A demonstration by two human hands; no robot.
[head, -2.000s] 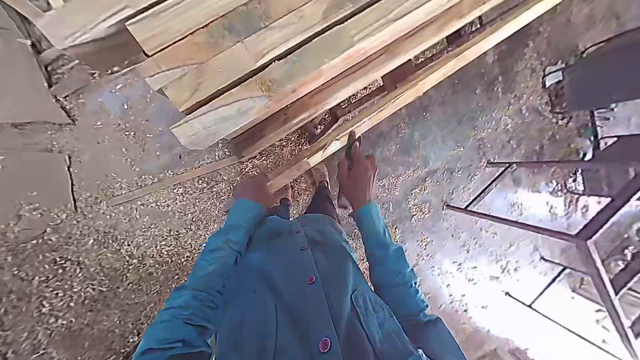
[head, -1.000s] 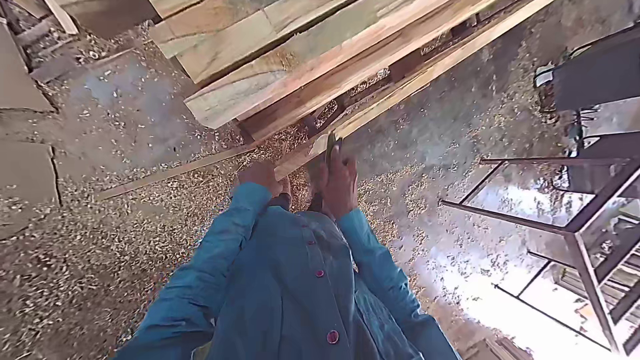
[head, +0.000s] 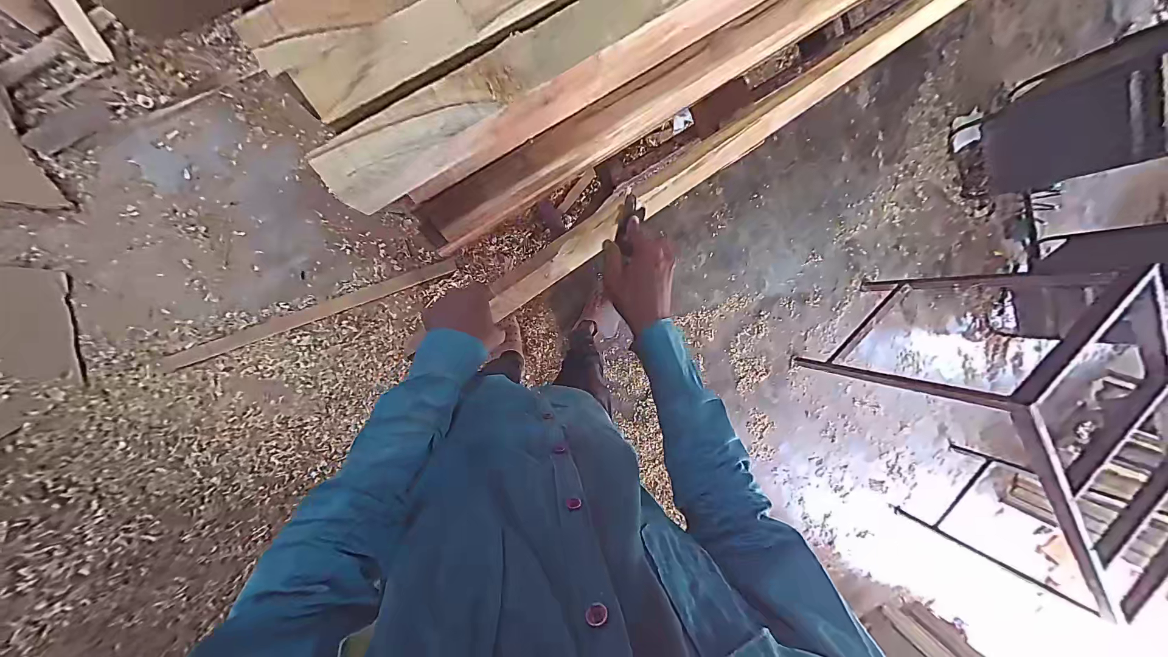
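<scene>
A long narrow wooden board (head: 730, 151) slants from the upper right down to my left hand (head: 464, 315), which grips its near end. Farther along the same board, my right hand (head: 641, 278) is closed around a small dark tool (head: 630, 219) that touches the board's edge. What kind of tool it is cannot be told. Beside the board, on its far side, lie thick wooden planks (head: 547, 128) set side by side. The fingertips of my left hand are hidden.
A thin wooden strip (head: 310, 315) lies on the floor among wood shavings (head: 228, 465). Dark metal frames (head: 1022, 401) stand at the right, with a dark panel (head: 1068, 128) behind them. Flat sheets (head: 36, 324) lie at the left edge. My feet are just below the board.
Between the first frame and the second, my right hand with the dark tool has shifted a little along the board toward my left hand. My left hand keeps hold of the board's end.
</scene>
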